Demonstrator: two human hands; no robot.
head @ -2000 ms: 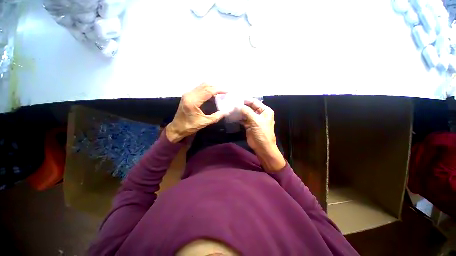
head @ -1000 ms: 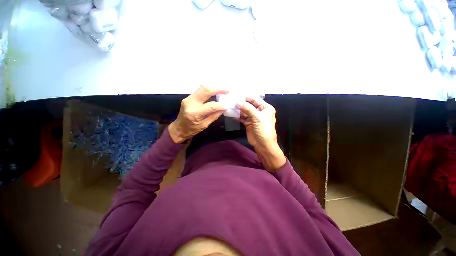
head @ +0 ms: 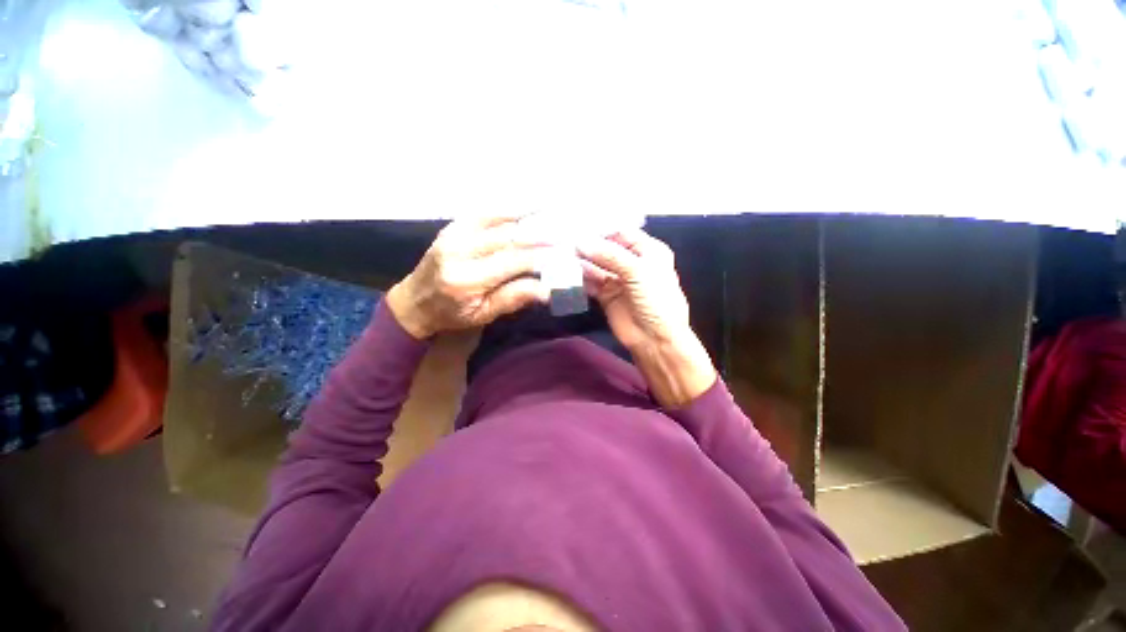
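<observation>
A small white piece [head: 562, 235] is held between the fingertips of both hands at the table's front edge. Its outline is washed out by glare. A narrow translucent grey-blue strip [head: 568, 296] hangs below it between the hands. My left hand [head: 473, 274] grips the piece from the left with thumb and fingers. My right hand [head: 638, 286] grips it from the right with bent fingers. The fingertips partly hide the piece, and whether the strip goes round it cannot be told.
White tabletop [head: 741, 136], strongly overexposed. Heaped white pieces [head: 204, 43] lie upper left, others [head: 1072, 87] at the right edge. Below are a carton of blue strips [head: 290, 333], an open brown carton [head: 920, 370] and an orange object [head: 133, 377]. A person's red clothing [head: 1080, 401] shows at right.
My left hand has closed in, its fingers lying flatter along the piece. The grey-blue strip shows more clearly below it. The view has shifted slightly and the tabletop is brighter.
</observation>
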